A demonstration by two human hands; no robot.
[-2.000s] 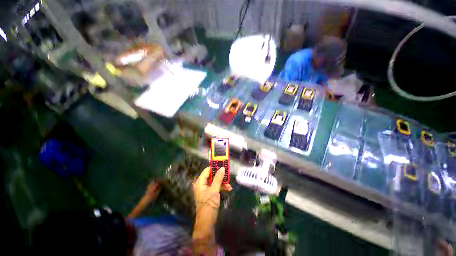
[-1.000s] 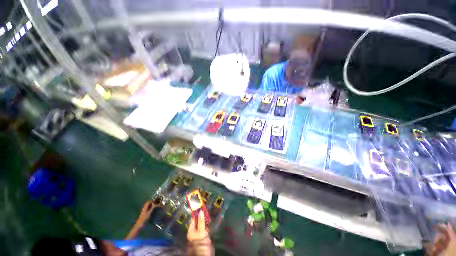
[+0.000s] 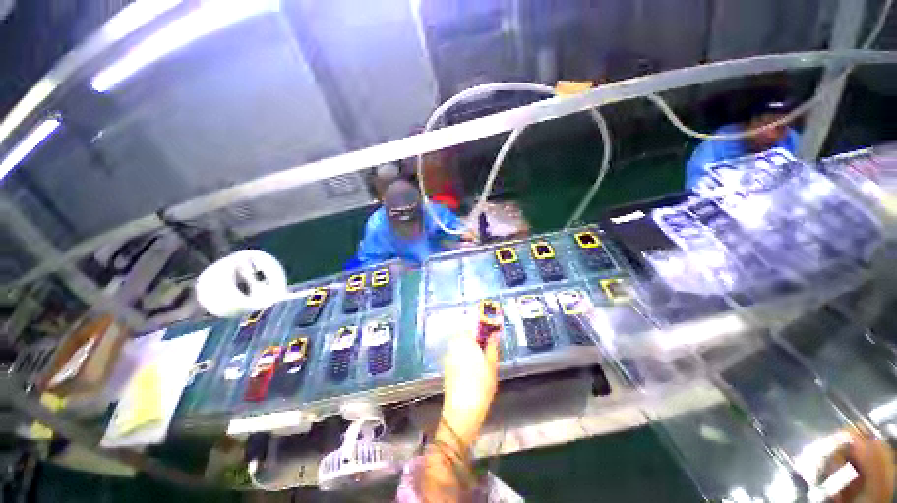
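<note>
My left hand [image 3: 470,378], bare with a pink sleeve, reaches up over the shelf. It holds a red keypad phone [image 3: 489,312] with a yellow screen frame over a clear blister tray [image 3: 448,287]. Black phones with yellow frames lie in this tray, to the right of the hand. Another clear tray on the left holds several black phones and one red phone [image 3: 262,373]. My right hand [image 3: 858,470] is blurred and partly cut off at the lower right, by the edge of large clear trays [image 3: 752,393]. Its grip cannot be told.
A white desk fan [image 3: 356,457] hangs below the shelf front, and a white round fan-like object [image 3: 241,283] stands behind the left tray. White paper [image 3: 148,393] lies far left. Glossy clear trays [image 3: 757,231] are heaped back right. A white rail and cable loops cross above. Two people in blue are opposite.
The view has swung right. My left hand has moved the red phone from low in front up over the clear tray on the shelf. More of my right hand shows beside the clear trays.
</note>
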